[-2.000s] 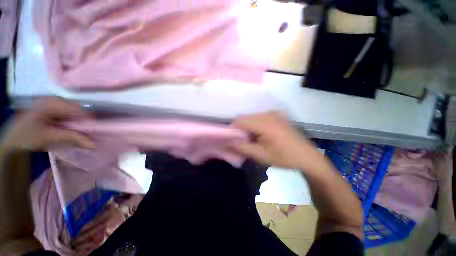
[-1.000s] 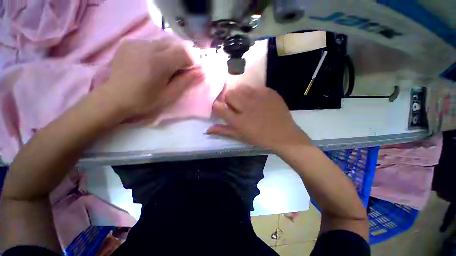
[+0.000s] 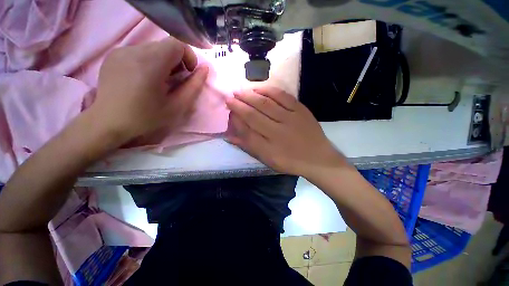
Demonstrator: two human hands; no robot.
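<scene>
Pink cloth (image 3: 47, 109) lies over the left of the white table and reaches under the sewing machine's needle area (image 3: 220, 53), which is washed out by lamp glare. My left hand (image 3: 139, 86) rests on the cloth left of the needle, thumb and fingertips pinching a fold of it. My right hand (image 3: 276, 128) lies palm down at the cloth's right edge, below the round dark knob (image 3: 257, 68), fingers close together. Whether its hidden fingertips grip the cloth cannot be told.
The machine head (image 3: 346, 22) spans the top. A black pad (image 3: 329, 86) with a white and yellow stick (image 3: 363, 74) lies right of the needle. The ridged table edge (image 3: 184, 175) runs in front. Blue crates (image 3: 438, 243) and pink pieces (image 3: 455, 195) are below.
Both hands have come from holding a cloth strip over the lap to the cloth by the needle. Since one second ago, the right hand's fingers have flattened and the left hand has shifted slightly left.
</scene>
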